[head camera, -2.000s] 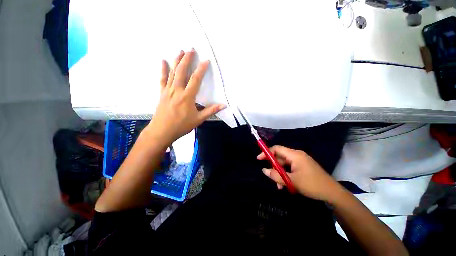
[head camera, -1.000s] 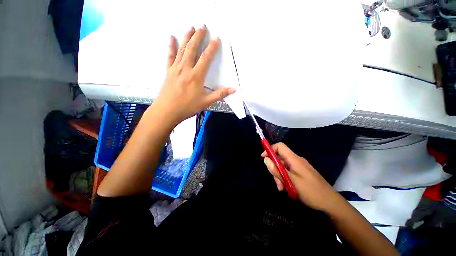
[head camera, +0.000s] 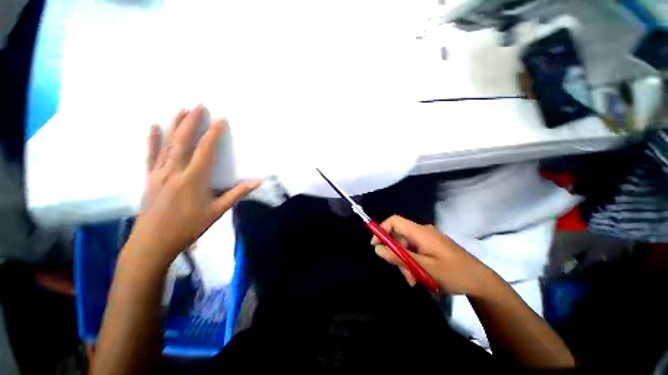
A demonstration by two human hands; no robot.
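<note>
A large white fabric piece [head camera: 322, 95] lies over the white table, its curved front edge at the table's edge; it blends into the table. My left hand [head camera: 183, 179] lies on the white surface at the left, fingers spread, blurred, thumb pointing right. My right hand [head camera: 428, 256] holds red-handled scissors [head camera: 399, 253] in front of the table edge. The blades look closed and point up and left, their tip over the fabric's front edge. Whether my left hand pinches any fabric cannot be told.
A blue basket [head camera: 83, 293] with white pieces hangs low at the left under my forearm. A black phone [head camera: 554, 77] lies at the right beside a brown tab [head camera: 524, 84]. Part of the machine [head camera: 498, 11] shows at the top right. White fabric [head camera: 498, 209] is heaped below the table.
The view has swung to the right. The scissor blades have come away from the cut line beside my left thumb and are closed. The gap between my hands is wider.
</note>
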